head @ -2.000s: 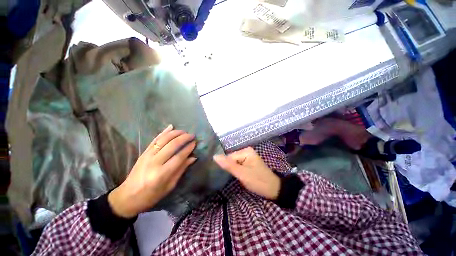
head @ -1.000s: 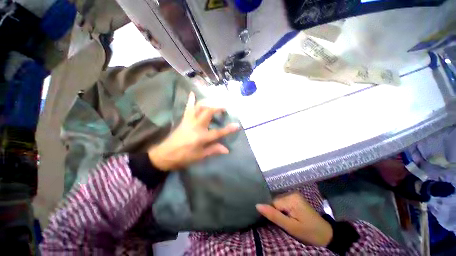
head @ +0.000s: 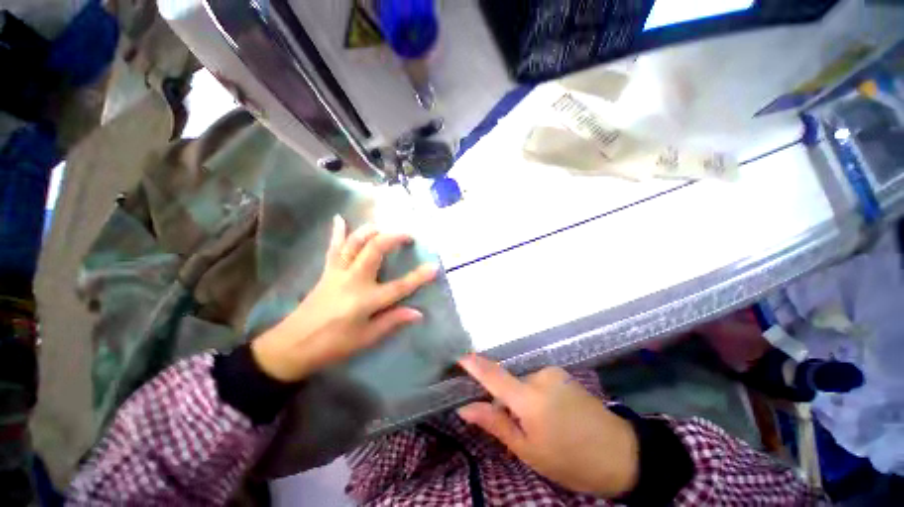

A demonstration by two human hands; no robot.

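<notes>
The grey-green cloth piece [head: 392, 352] lies on the white table below the needle area, its right edge running down to the table's front edge. Brown-olive cloth [head: 203, 253] is bunched with it at the left. My left hand [head: 347, 297] lies on the grey-green piece with its fingers spread, just below the presser foot area [head: 398, 183]. My right hand [head: 545, 421] is at the piece's lower right corner, its forefinger touching the edge there. Its thumb is apart from the forefinger, and I cannot tell whether it pinches any cloth.
The sewing machine head [head: 307, 79] stands above the cloth, with a blue knob [head: 447, 191] beside the needle. Pale printed labels [head: 615, 144] lie behind on the table [head: 615, 257]. A ruler tape [head: 644, 322] runs along the front edge. White cloth [head: 852, 327] is heaped at the right.
The grey-green piece's near part has moved from my lap onto the table edge and lies flatter. My right hand has shifted up to its corner with the forefinger extended. My left hand stays spread on it.
</notes>
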